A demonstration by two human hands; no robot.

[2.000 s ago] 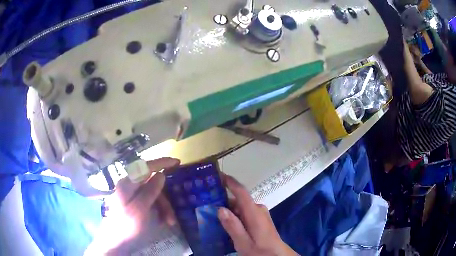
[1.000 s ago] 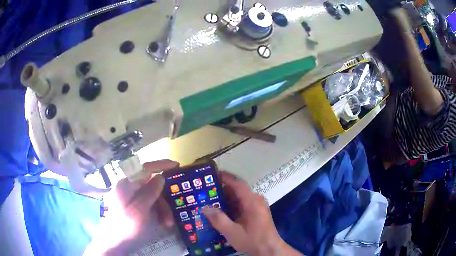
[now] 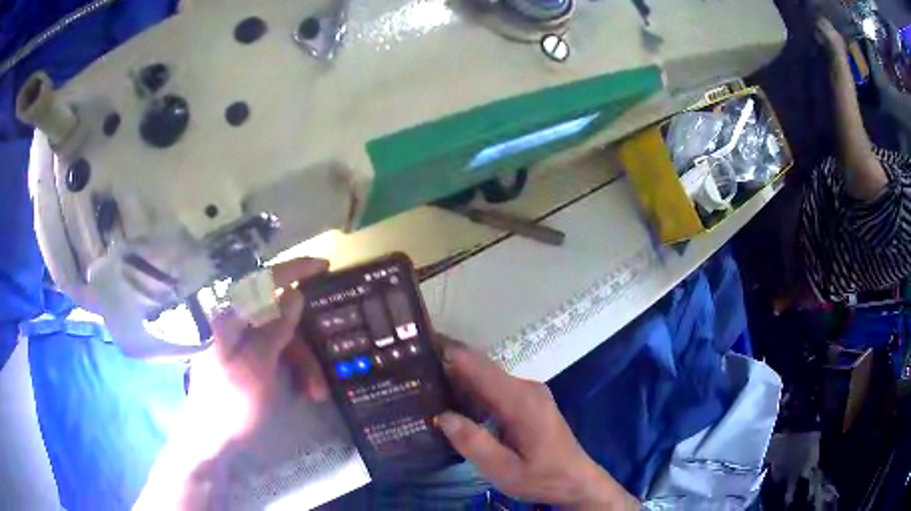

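A smartphone point(image 3: 380, 369) with a lit dark screen of panels and text lies tilted in both hands, in front of the sewing machine. My left hand point(image 3: 265, 349) holds its left edge, partly washed out by the lamp glare. My right hand point(image 3: 519, 429) holds its right edge, with the thumb at the lower right of the screen. The cream sewing machine head point(image 3: 290, 120) with its green front panel point(image 3: 509, 140) stands behind the phone. The needle area is lost in glare.
A yellow box point(image 3: 661, 190) with clear plastic bags sits at the table's right. A thin brownish strip point(image 3: 514, 224) lies behind the phone. Blue cloth point(image 3: 639, 369) hangs at the front edge; more blue cloth point(image 3: 90, 419) lies left. A person in a striped top point(image 3: 859, 230) is at the right.
The phone screen has changed from app icons to a dark panel view. The right thumb has moved off the screen's middle towards its lower right edge. The machine and box sit higher in view.
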